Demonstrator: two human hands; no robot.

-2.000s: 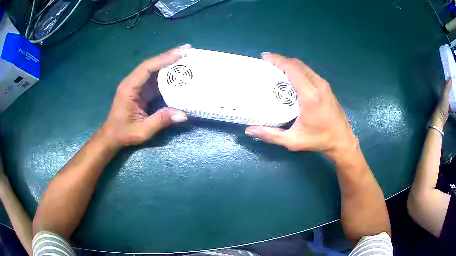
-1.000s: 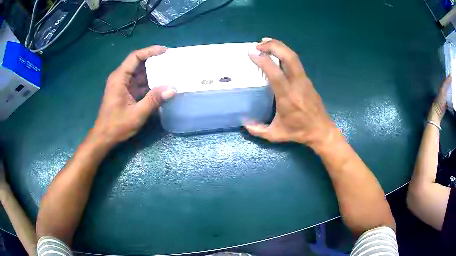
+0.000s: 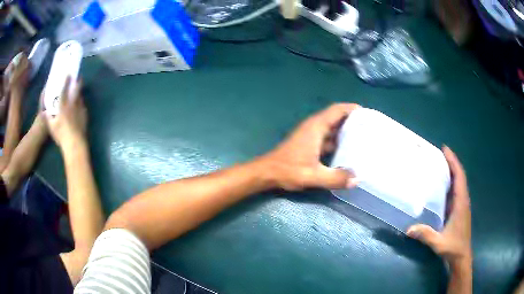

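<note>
A white rounded appliance unit [image 3: 393, 161] is held between my two hands at the right of the view, over the green bench. Its white upper part shows, slightly blurred, with a greyish translucent lower part [image 3: 373, 209] along the near side. My left hand [image 3: 310, 152] grips its left end, thumb on the near edge. My right hand [image 3: 454, 212] grips its right end, thumb at the near lower corner. The unit's underside is hidden.
A white and blue carton [image 3: 143, 43] stands at the far left. A white power strip [image 3: 333, 17], cables and a clear plastic bag [image 3: 393, 57] lie at the far edge. At left, another person's hand [image 3: 69, 118] holds a white elongated part [image 3: 62, 72]. The green bench [image 3: 230, 109] surrounds the unit.
The view has swung left, so the carton and the neighbouring person show more. The unit and both my hands now appear further right, with the unit slanting down to the right.
</note>
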